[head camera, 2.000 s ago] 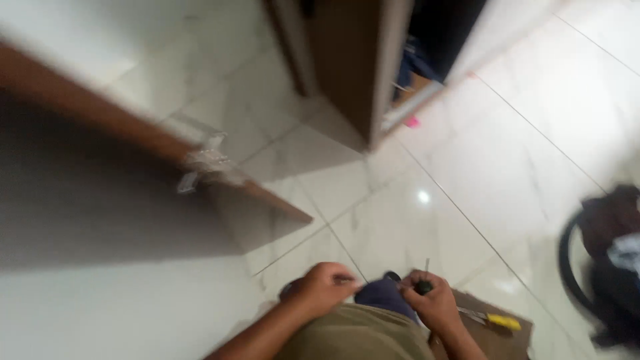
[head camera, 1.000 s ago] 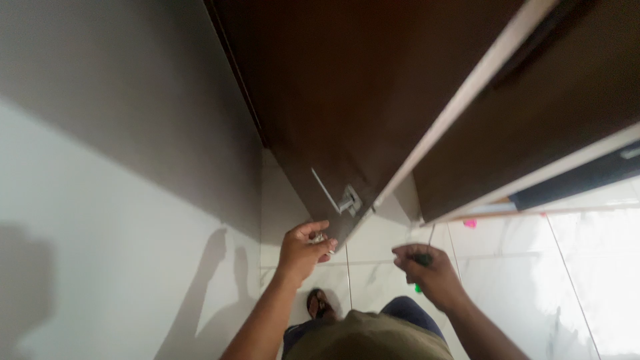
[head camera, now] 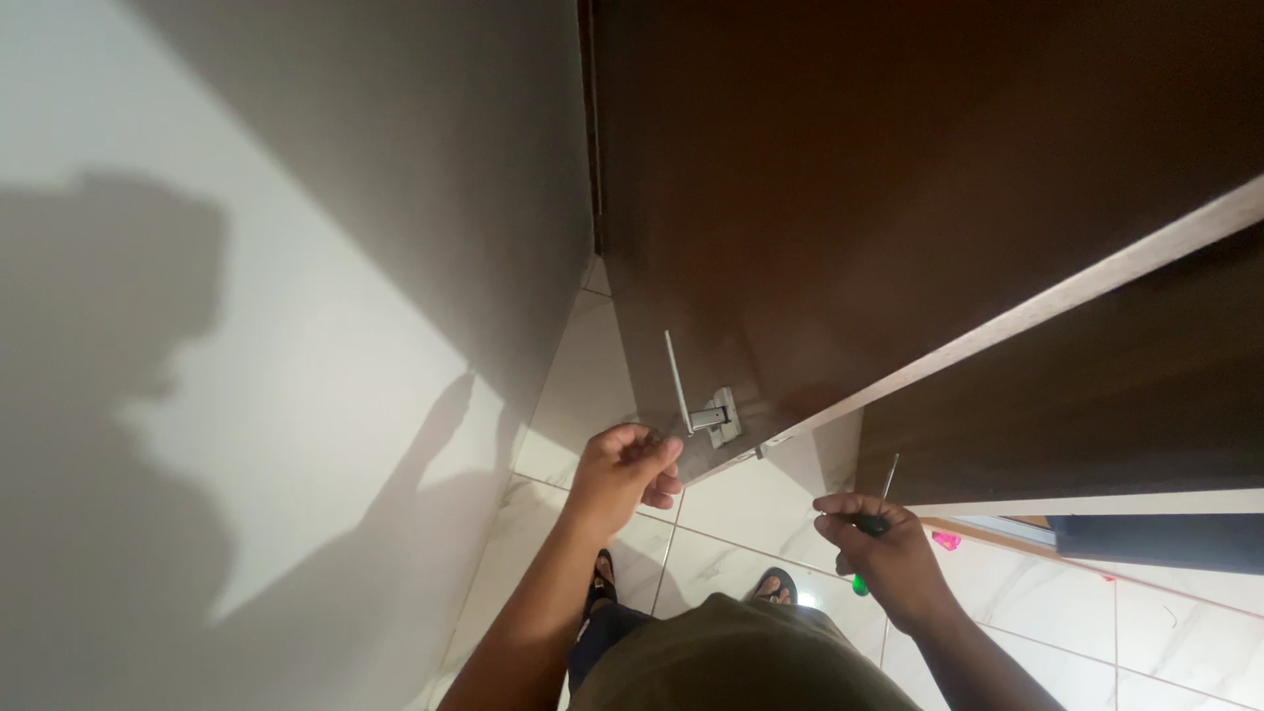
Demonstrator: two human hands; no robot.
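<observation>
A dark brown wooden door (head camera: 839, 197) stands in front of me, with a silver lever door handle (head camera: 675, 380) on a metal plate (head camera: 726, 417). Just below the lever's near end is my left hand (head camera: 632, 479), fingers curled and thumb against the index finger; whether something small is pinched there I cannot tell. A screwdriver (head camera: 870, 525) with a black and green handle is held in my right hand (head camera: 879, 553), its thin shaft pointing up and away. The right thumb and index fingertips meet, to the right of the door's latch edge (head camera: 760, 451).
A pale wall (head camera: 326, 395) with shadows runs along the left. At the right is another dark wooden panel (head camera: 1086, 395). Below lie white floor tiles (head camera: 750, 504), my feet in sandals (head camera: 777, 585), and a pink item (head camera: 946, 540) near the panel's bottom edge.
The view has swung from the floor to the door. My left hand, touching or close to the door's edge below the handle a second ago, is now beside the lever's near end. The screwdriver remains in my right hand.
</observation>
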